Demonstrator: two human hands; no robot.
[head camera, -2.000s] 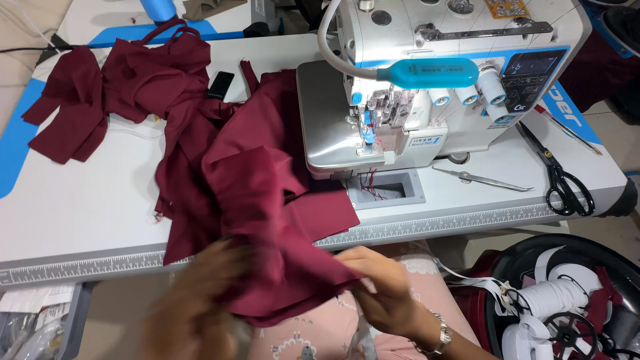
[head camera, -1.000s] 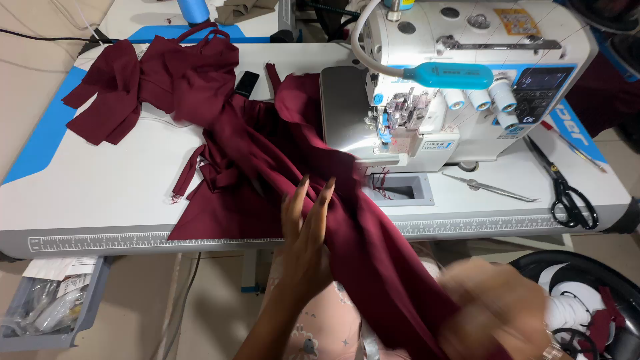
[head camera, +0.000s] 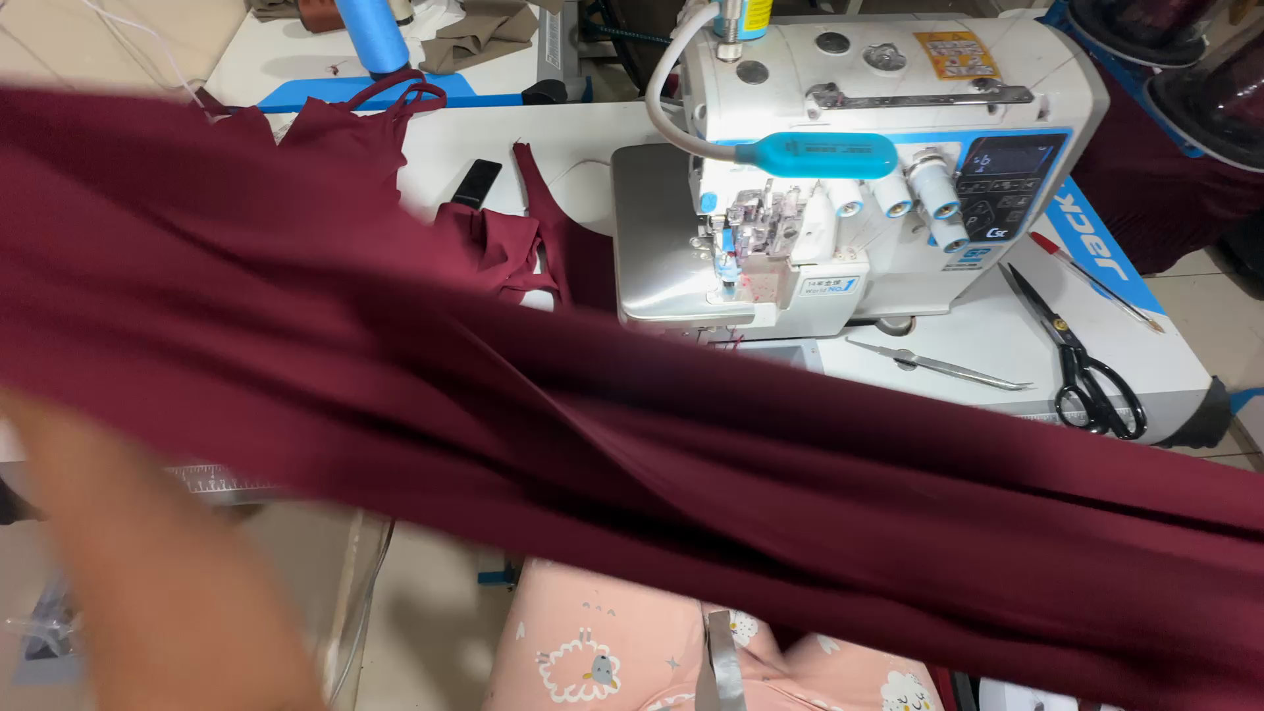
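Note:
A long piece of maroon fabric (head camera: 592, 425) stretches across the whole head view, from the upper left down to the lower right, above my lap. My left arm shows blurred at the lower left; its hand is hidden or outside the frame. My right hand is out of view, beyond the right edge. Behind the stretched cloth, more maroon fabric pieces (head camera: 494, 247) with a narrow strap lie on the white table. The Jack overlock sewing machine (head camera: 889, 197) stands behind the cloth, its metal plate (head camera: 671, 237) partly covered along the lower edge.
Tweezers (head camera: 938, 365), black-handled scissors (head camera: 1071, 355) and a red-capped pen (head camera: 1096, 281) lie on the table right of the machine. A small black object (head camera: 476, 184) lies left of it. A blue thread cone (head camera: 375, 38) stands at the back. A ruler strip (head camera: 227, 479) runs along the front edge.
The maroon fabric, bunched in my hands two seconds ago, is now drawn out wide across the view. My left arm has moved to the left, and my right hand has left the frame.

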